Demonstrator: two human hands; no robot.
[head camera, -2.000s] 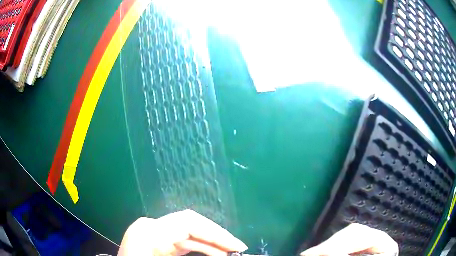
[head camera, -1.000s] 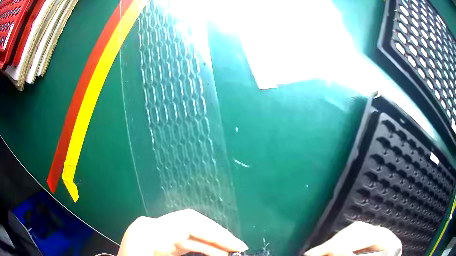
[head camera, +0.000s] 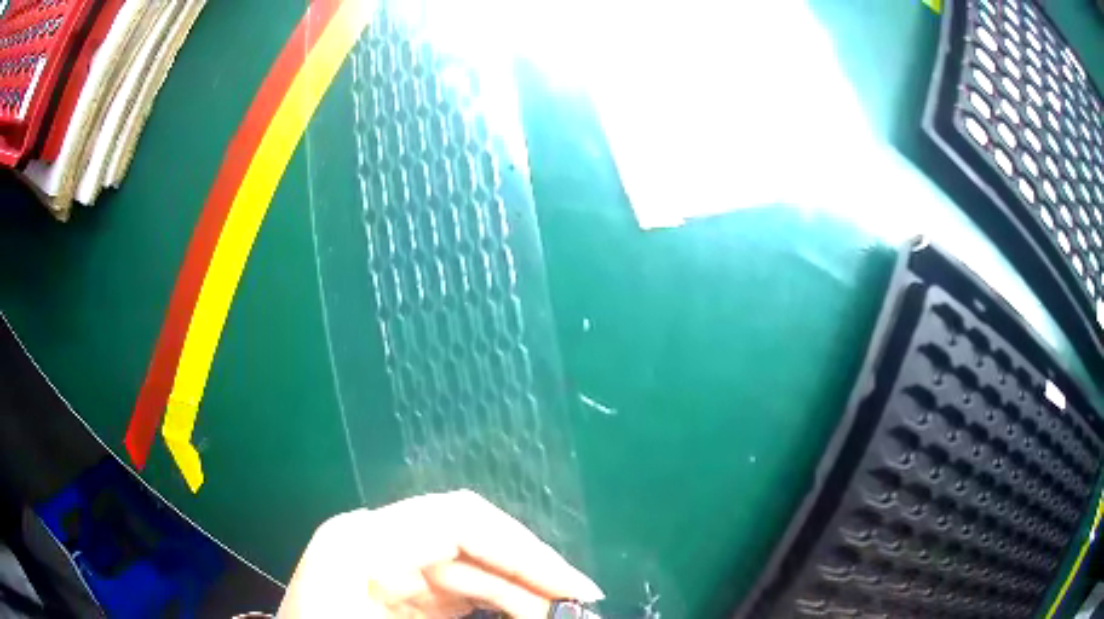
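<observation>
My left hand (head camera: 424, 556) is at the bottom edge, its lower part cut off. Its thumb and finger pinch a small dark part (head camera: 569, 609), mostly hidden and cut off by the edge. My right hand is not in the picture. A clear carrier sheet (head camera: 448, 266) with rows of small oval outlines lies beyond my left hand. A small clump of clear film scraps (head camera: 650, 599) is on the green mat just right of my fingertips.
A near black tray (head camera: 969, 472) with scalloped pockets is at the right; a far black tray (head camera: 1029, 133) holds pale parts. A glaring white sheet (head camera: 714, 145) lies at the back. Red and yellow tape (head camera: 224, 266), stacked sheets (head camera: 121, 97) and a red tray (head camera: 36, 61) are left.
My right hand was over the near black tray's lower edge and has gone out of the picture. My left hand still pinches the part. The whole view has shifted slightly.
</observation>
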